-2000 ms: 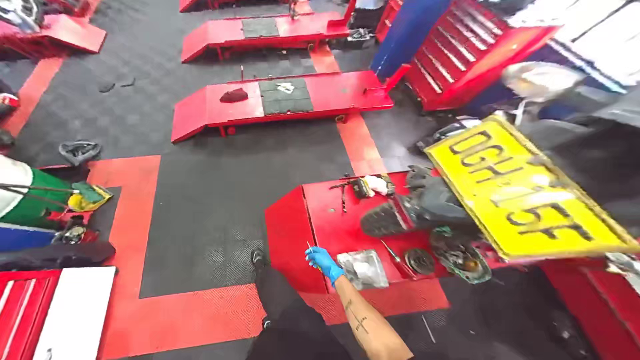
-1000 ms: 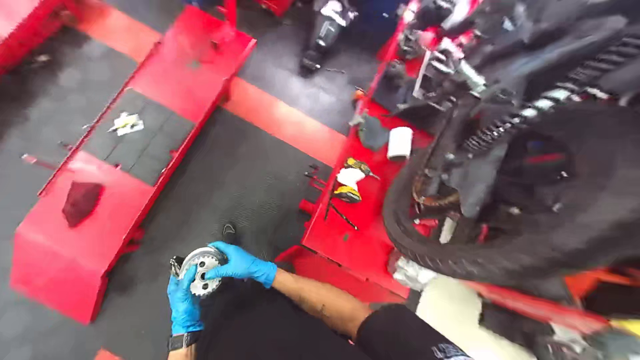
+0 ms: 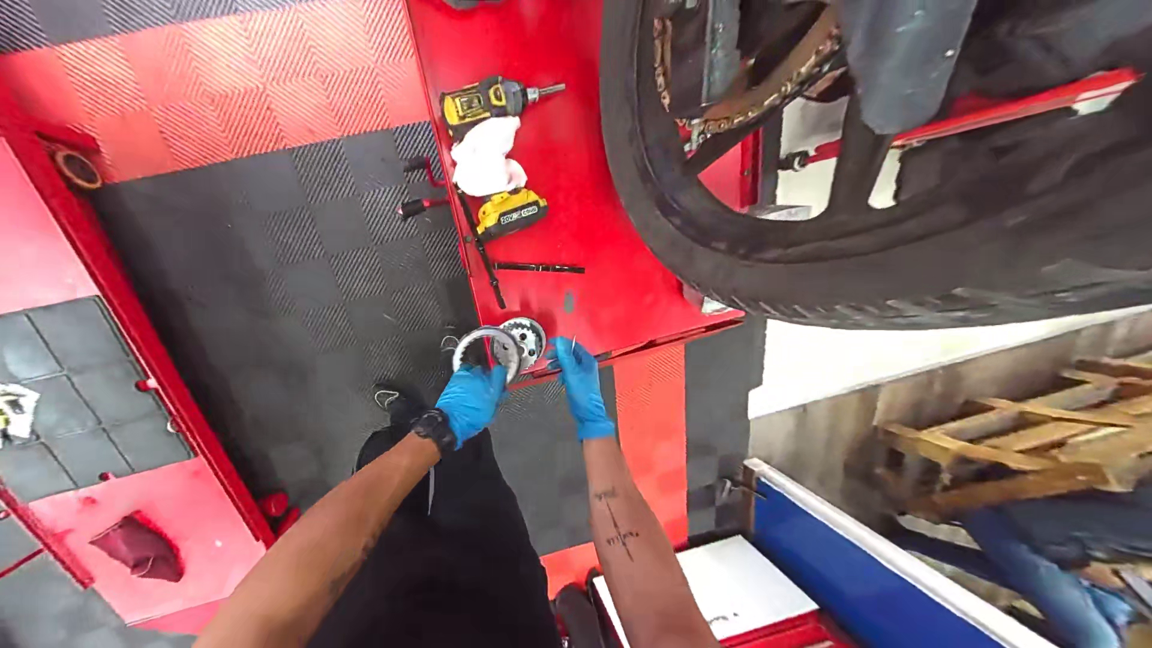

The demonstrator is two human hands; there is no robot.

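My left hand point(image 3: 472, 402), in a blue glove, grips a metal ring point(image 3: 461, 346) at the front edge of the red lift platform point(image 3: 621, 315). Against the ring's right side is a toothed metal disc point(image 3: 531, 336) with holes; whether the two are joined cannot be told. Just right of the disc, my right hand point(image 3: 580, 391), also gloved, has its fingertips pinched on a small thin metal piece point(image 3: 573, 344). Farther up the platform lie a yellow and black cordless power tool point(image 3: 477, 103), a white cloth point(image 3: 487, 157), a yellow and black battery pack point(image 3: 511, 213) and a slim black rod point(image 3: 540, 267).
A motorcycle tyre point(image 3: 720, 270) overhangs the platform's right side, with a chain point(image 3: 765, 103) above. Another red lift point(image 3: 117, 342) stands at left, bearing a dark red cloth point(image 3: 139, 546). A blue panel point(image 3: 837, 558) and wooden pallets point(image 3: 1017, 436) are at lower right.
The ring and disc were between both hands over the floor; they are now at the platform's edge. My right hand has come off them. The view has turned strongly.
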